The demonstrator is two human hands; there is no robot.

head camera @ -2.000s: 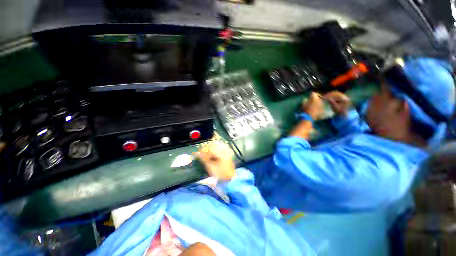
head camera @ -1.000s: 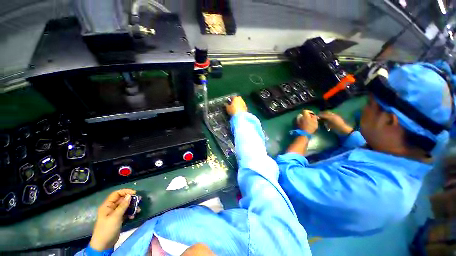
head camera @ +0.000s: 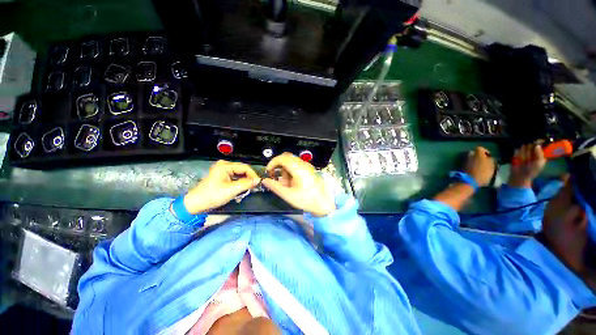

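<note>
My left hand point(head camera: 221, 188) and my right hand point(head camera: 299, 184) meet over the bench just in front of the press's button panel. Between their fingertips they hold a small dark watch case point(head camera: 264, 175), mostly hidden by the fingers. Whether a second small part is in the right fingers cannot be told. A bit of white film point(head camera: 243, 195) shows just under the left fingertips. The black bench press point(head camera: 261, 118) stands right behind the hands, with red buttons point(head camera: 225, 146) on its front.
A black parts tray point(head camera: 104, 152) with rows of cases lies left of the press. A clear blister tray point(head camera: 381, 162) lies right. A covered clear tray point(head camera: 47, 264) is lower left. A neighbour point(head camera: 483, 252) works at right beside a small black tray point(head camera: 463, 115) and an orange-handled tool point(head camera: 557, 149).
My right hand has come back from the clear blister tray and met my left hand, which moved right with the case. The neighbour's hand now holds the orange-handled tool. The view has turned.
</note>
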